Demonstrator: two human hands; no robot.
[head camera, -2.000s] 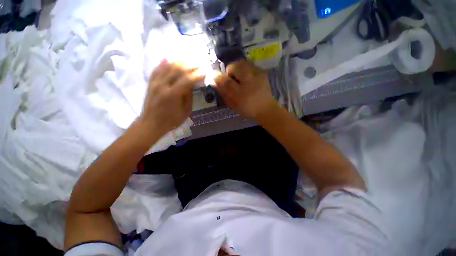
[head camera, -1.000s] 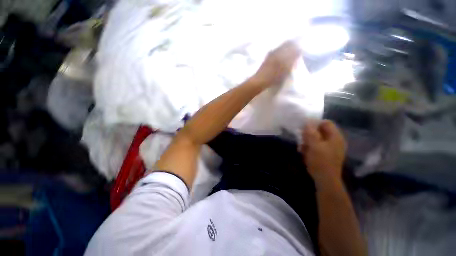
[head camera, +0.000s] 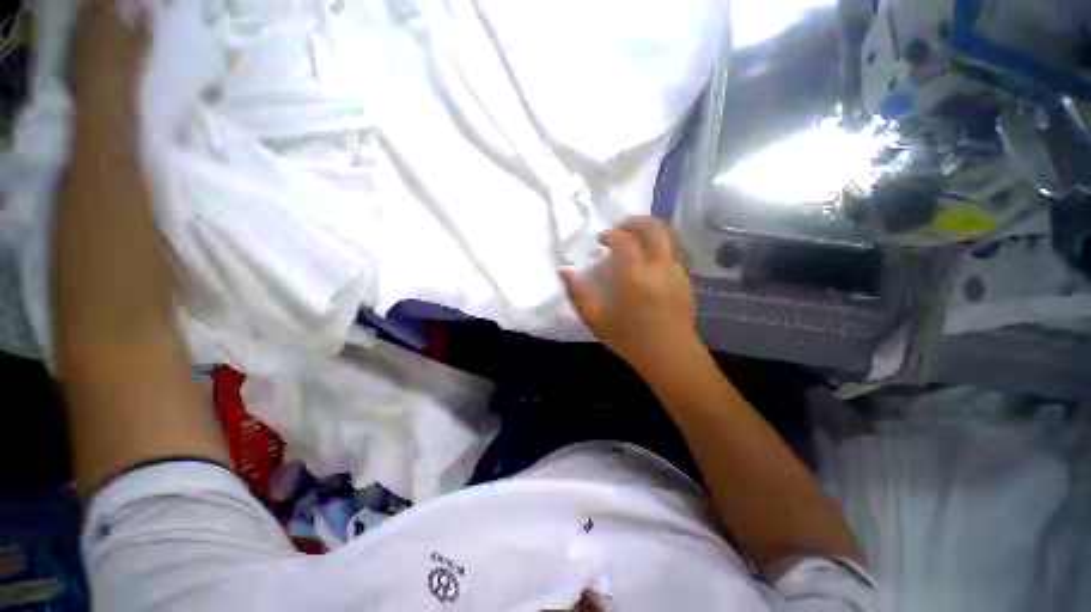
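Observation:
A large heap of white garment pieces spreads over the upper left and middle. My left hand is far out at the top left, among white cloth, small and blurred; whether it grips any is unclear. My right hand lies at the heap's right front edge, thumb and fingers apart, touching the white cloth. The sewing machine's shiny metal plate is right of the heap under bright light. The machine's yellow label shows at the right.
The grey table edge runs right of my right hand. White pieces hang below it. A red basket with small white and blue bits stands by my lap at left. Dark purple cloth shows under the heap.
The view has swung left from the needle area. Both hands have left the needle; my left arm now stretches far left over the heap. My right hand has moved onto the heap's edge.

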